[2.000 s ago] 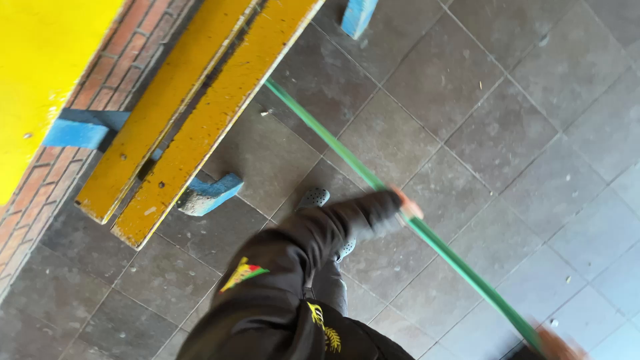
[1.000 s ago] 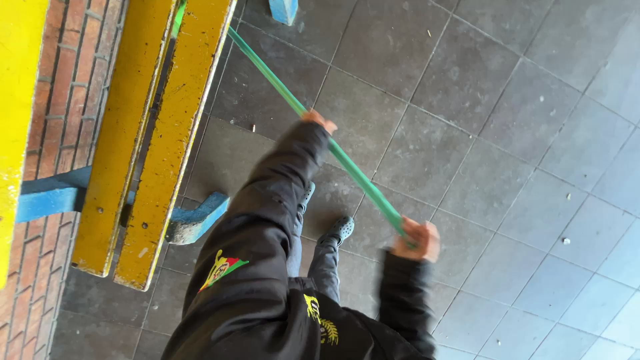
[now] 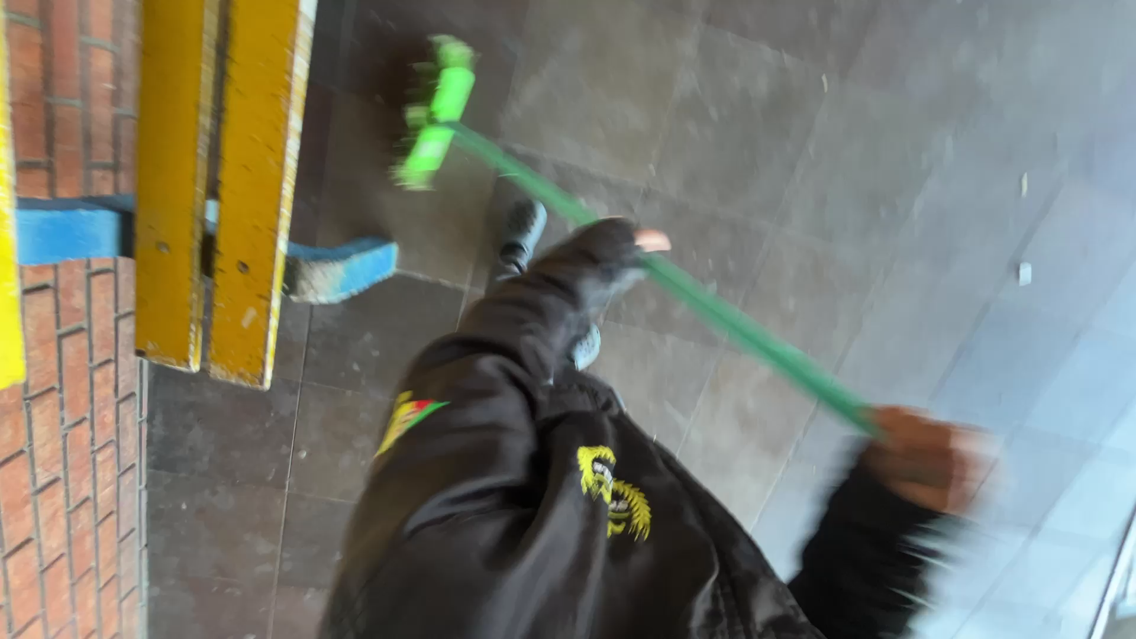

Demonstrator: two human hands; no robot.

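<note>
A push broom with a bright green head (image 3: pixel 441 111) and a long green handle (image 3: pixel 754 333) runs from upper left to lower right in the head view. My left hand (image 3: pixel 650 241) is closed round the middle of the handle, mostly hidden by its dark sleeve. Around the upper end of the handle, at lower right, my right hand (image 3: pixel 930 457) is closed and blurred by motion. The broom head is over the tiled floor (image 3: pixel 612 115), to the right of the yellow bench; blur hides whether its bristles touch the floor.
A yellow slatted wooden bench (image 3: pixel 257 177) on blue supports (image 3: pixel 346 269) stands at the left, beside a brick wall (image 3: pixel 67 497). My shoes (image 3: pixel 524 222) are on the tiles below my left arm. Small bits of litter (image 3: pixel 1025 273) lie on the floor at right.
The green broom head has come out from behind the bench into full view. My right hand has moved away from my left hand, down and to the right. The view has shifted somewhat.
</note>
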